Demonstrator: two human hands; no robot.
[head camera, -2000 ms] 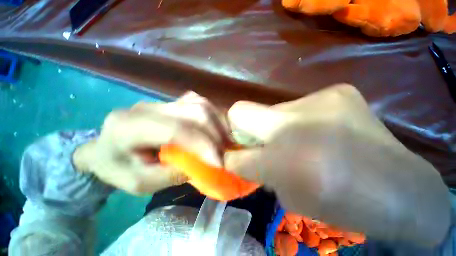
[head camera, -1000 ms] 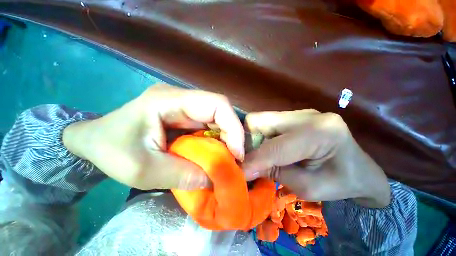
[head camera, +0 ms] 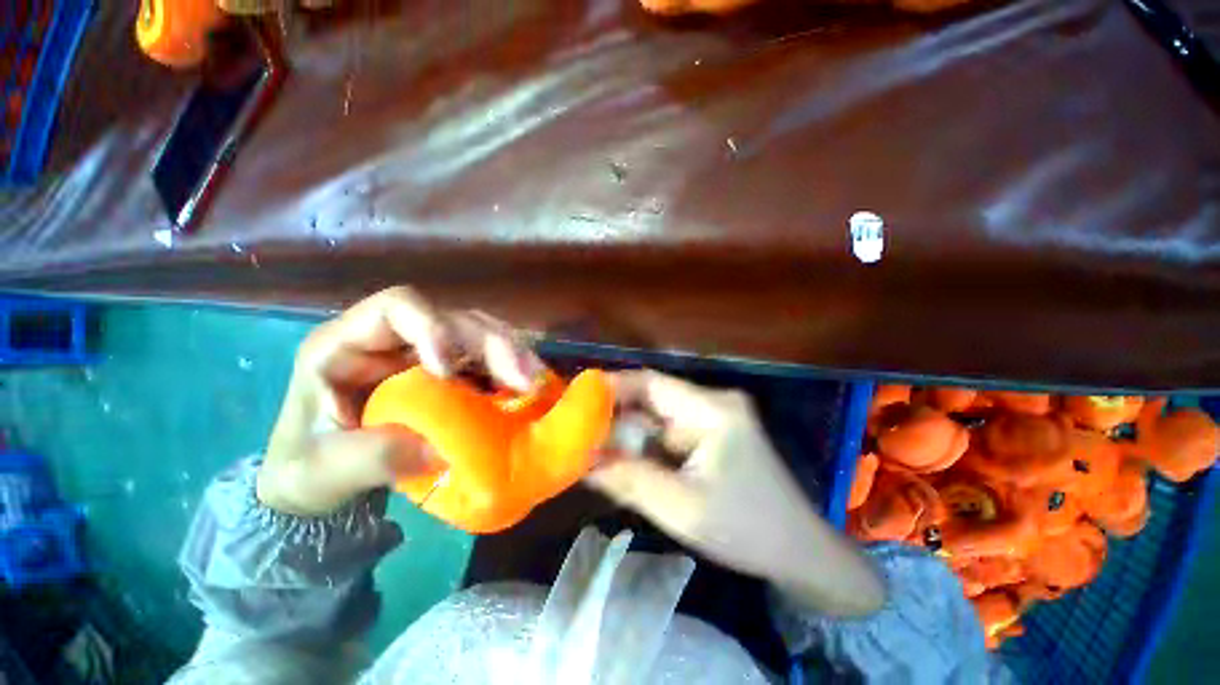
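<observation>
An orange plush toy [head camera: 488, 455] with a curved stub is held above the lap, just off the table edge. My left hand [head camera: 381, 402] grips its left side, thumb below and fingers over the top. My right hand [head camera: 716, 475] is at the stub on the toy's right side, fingertips bent against it and slightly blurred. A whitish wrap shows at a right finger. No needle or thread can be made out.
A brown-covered table [head camera: 535, 174] bears a phone [head camera: 212, 141], a paper label [head camera: 867, 237], a black tool [head camera: 1177, 40] and orange toys at the far edge. A blue crate [head camera: 851, 455] of orange pieces [head camera: 1017, 482] stands right of the lap. More blue crates are at left.
The view has shifted, showing more of the phone, table and crate. The toy has turned, its stub now pointing up right, and my right hand has moved to the stub side.
</observation>
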